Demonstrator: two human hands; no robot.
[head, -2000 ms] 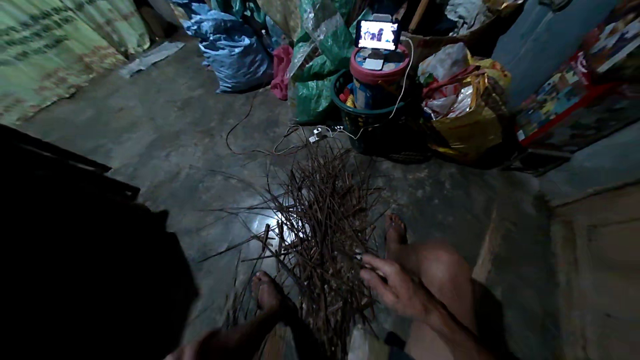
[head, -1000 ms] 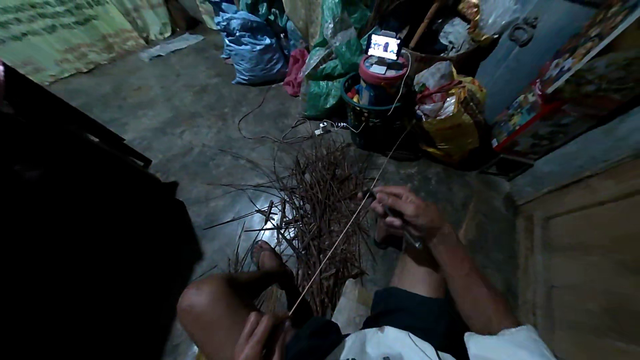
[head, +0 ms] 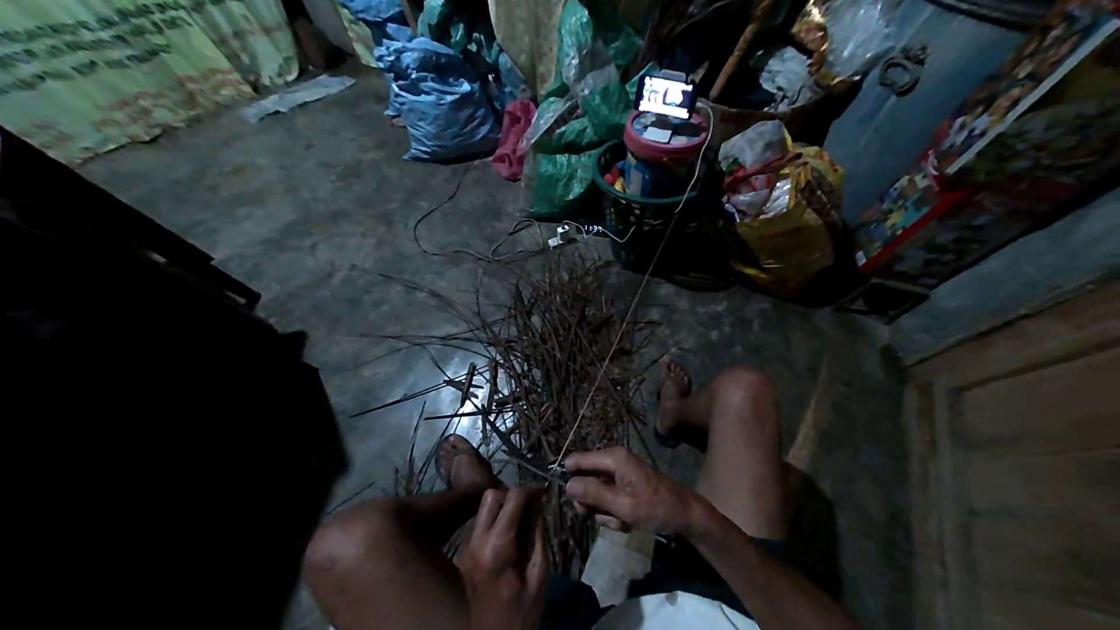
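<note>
A long, thin, pale strip [head: 618, 337] runs from between my hands up toward the basket. My right hand [head: 626, 492] has its fingers closed around a small dark tool, perhaps a blade, at the strip's lower end. Close beside it on the left, my left hand [head: 506, 547] pinches the near end of a strip, partly hidden by its own fingers. A heap of thin brown sticks or leaf ribs [head: 560, 367] lies on the floor beyond both hands, between my feet. A darker strip slants up and left from the hands over the heap.
A dark green plastic basket [head: 652, 201] holds a pink-lidded bucket [head: 667, 144] with a lit phone [head: 666, 96] on top. Full green [head: 564, 179], blue [head: 437, 105] and yellow [head: 787, 227] bags stand around it. A white cable [head: 516, 249] trails over the floor. A dark piece of furniture [head: 149, 420] fills the left.
My right hand has come down and left from its raised place, close to my left hand. The pale strip, earlier stretched between both hands, now extends up beyond them.
</note>
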